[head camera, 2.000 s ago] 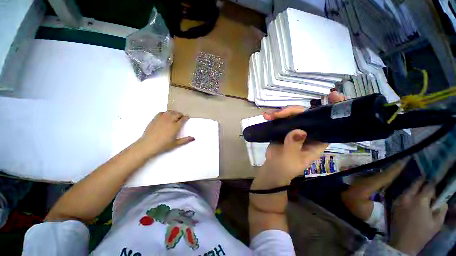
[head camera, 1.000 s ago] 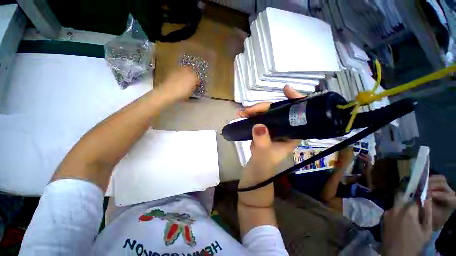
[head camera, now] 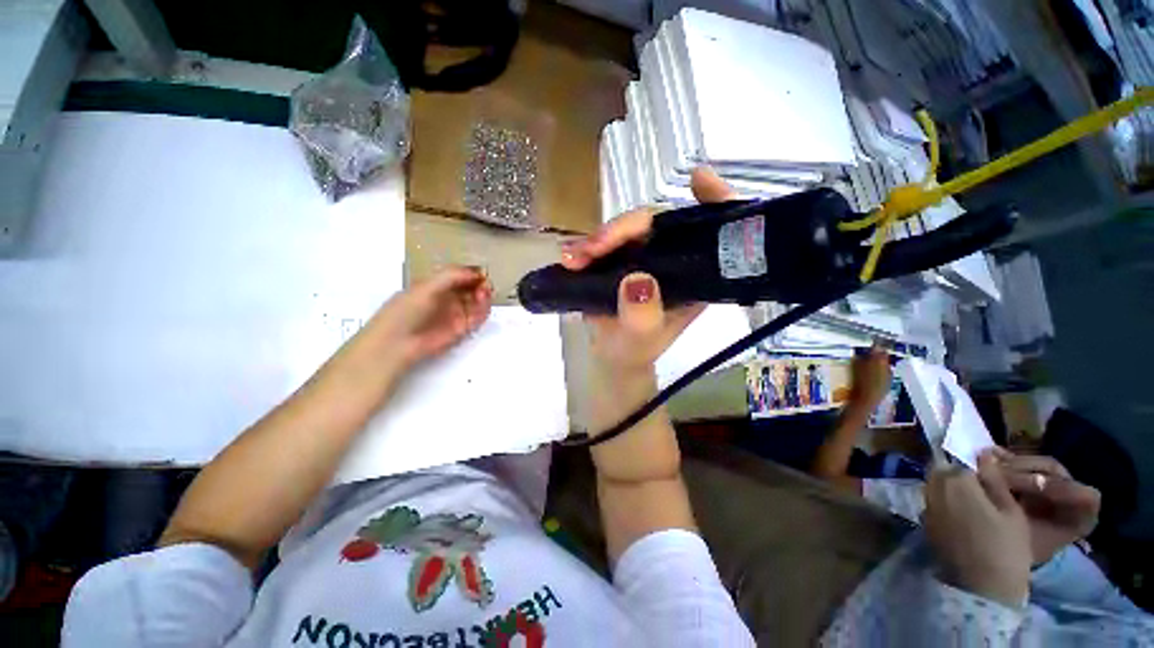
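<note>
My right hand (head camera: 639,285) grips the black electric screwdriver (head camera: 690,260), held nearly level with its narrow end pointing left. My left hand (head camera: 437,310) is over the top edge of a white panel (head camera: 475,405), with thumb and fingers pinched close to the driver's tip. Something tiny may be between the fingertips, too small to tell. The panel lies flat at the bench edge in front of me. Loose silver screws (head camera: 501,174) lie in a clear tray behind it.
A clear plastic bag (head camera: 352,120) lies left of the cardboard (head camera: 570,108). Stacked panels (head camera: 759,95) stand at the back right. A yellow cord (head camera: 1012,165) ties to the driver's rear. At right, a neighbouring person's hands (head camera: 1000,506) hold a white item. White sheeting (head camera: 190,291) covers the left.
My left hand went from the panel to the screws and is now back over the panel, near the driver's tip. The driver has moved left, over the panel's right side.
</note>
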